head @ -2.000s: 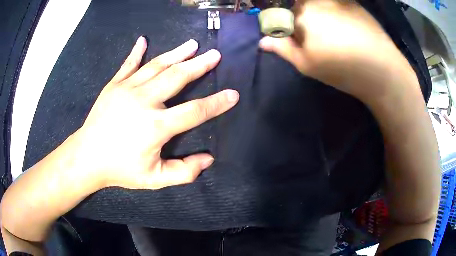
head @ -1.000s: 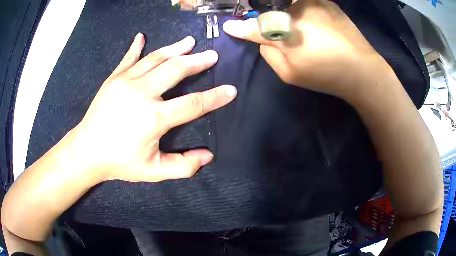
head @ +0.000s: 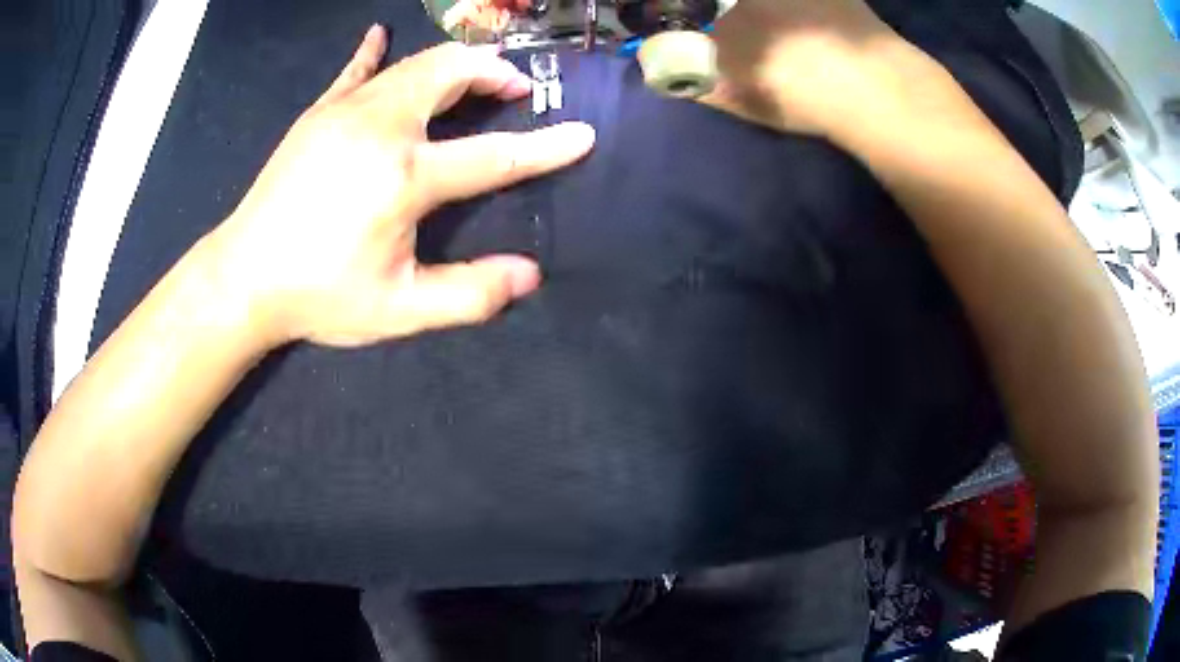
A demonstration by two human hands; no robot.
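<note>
A large black garment panel [head: 427, 466] covers the table and hangs toward my lap. A smoother black piece [head: 608, 168] lies on it, right of a straight line running down from the silver presser foot [head: 546, 91]. My left hand [head: 349, 207] lies flat on the panel with fingers spread, its fingertips just left of and below the foot. My right hand [head: 776, 65] is at the top, right of the foot; its fingers are hidden behind the pale round knob [head: 679, 62] and machine parts, so what they do cannot be told.
A red lattice basket [head: 990, 543] is low at the right. A blue basket [head: 1167, 504] is at the right edge. Small tools [head: 1145, 278] lie on the white surface at the right. More black cloth [head: 39, 168] lies at the far left.
The panel has moved up toward the machine, and my left hand has moved up with it. My right hand has moved up and away from the foot, its fingers now hidden behind the knob.
</note>
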